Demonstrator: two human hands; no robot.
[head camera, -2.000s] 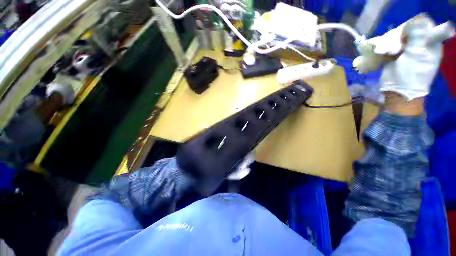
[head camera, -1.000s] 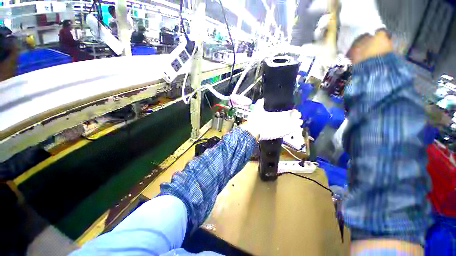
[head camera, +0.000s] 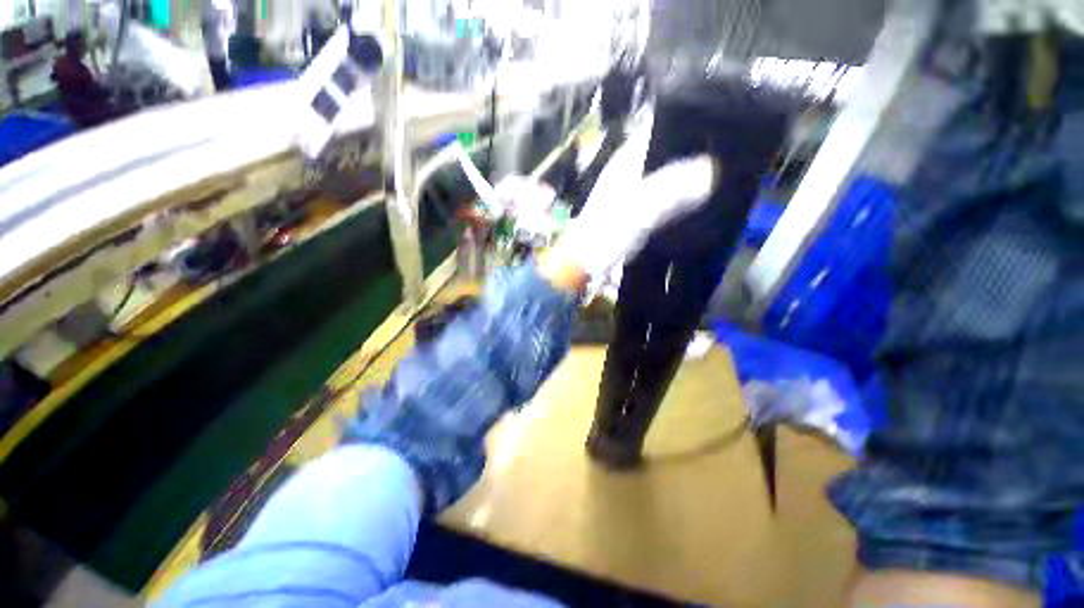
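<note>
The joined socket strip (head camera: 672, 273) is a long black bar. It stands steeply tilted, its lower end on or just over the tan bench top (head camera: 571, 511), its upper end leaning right and blurred. My left hand (head camera: 636, 214), in a white glove, is closed around its upper part from the left. A thin dark cord runs right from its lower end. My right forearm in a blue plaid sleeve (head camera: 963, 356) rises along the right side; my right hand is not discernible at the blurred top edge.
The green conveyor belt (head camera: 256, 404) with yellow edging runs along the left. A pale post (head camera: 404, 166) stands beside it. Blue crates (head camera: 832, 273) and a pale slanted bar (head camera: 820, 178) are at the right. A person (head camera: 77, 77) is far back left.
The strip, held flat two seconds ago and upright one second ago, now leans right and looks larger and nearer. My left hand still holds it. My right arm has moved further right.
</note>
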